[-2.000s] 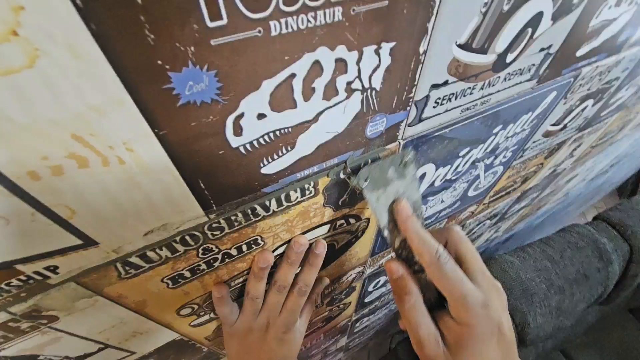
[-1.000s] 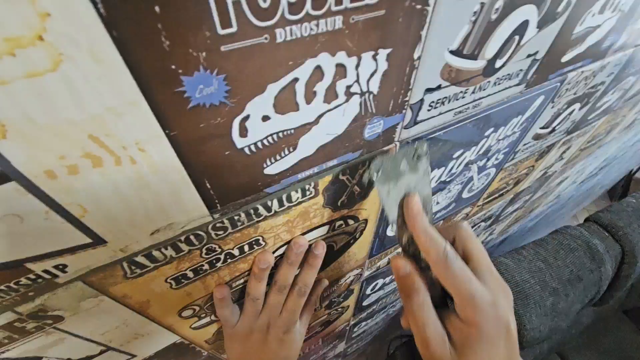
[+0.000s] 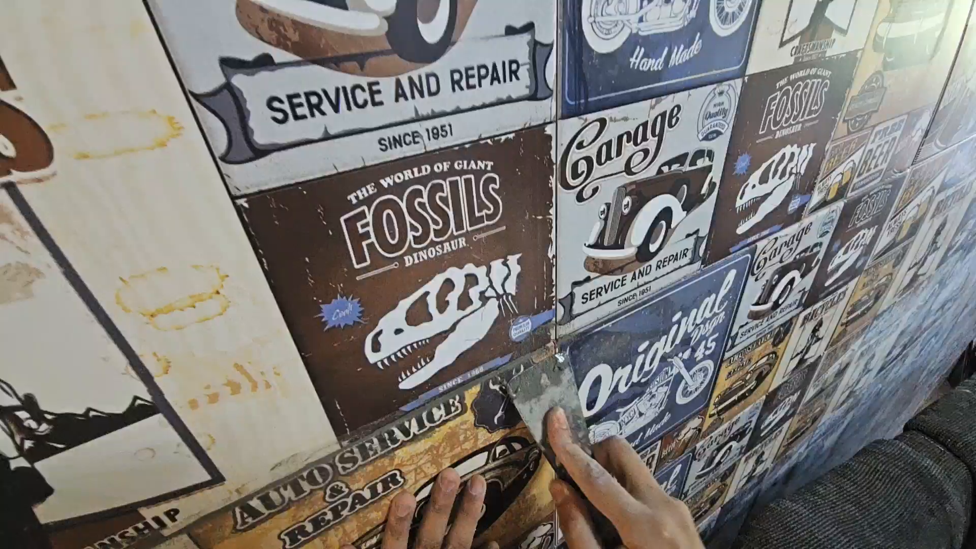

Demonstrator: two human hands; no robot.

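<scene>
In my right hand is a putty knife with a grey, smeared metal blade, the index finger pressed along it. Its blade edge rests on the printed wall covering, at the corner where the brown dinosaur panel, the blue motorcycle panel and the yellow car panel meet. A small light speck shows at the blade's upper corner. My left hand lies with its fingertips against the yellow panel, left of the knife; the rest of it is cut off by the lower edge of the view.
Dark grey ribbed upholstery, seemingly a sofa, stands against the wall at the lower right. The patterned wall runs on to the right. At the left is a cream panel with yellow-brown printed stains.
The view has tilted upward, showing more of the wall above. The knife blade stays near the same panel corner, and my left hand remains on the yellow panel.
</scene>
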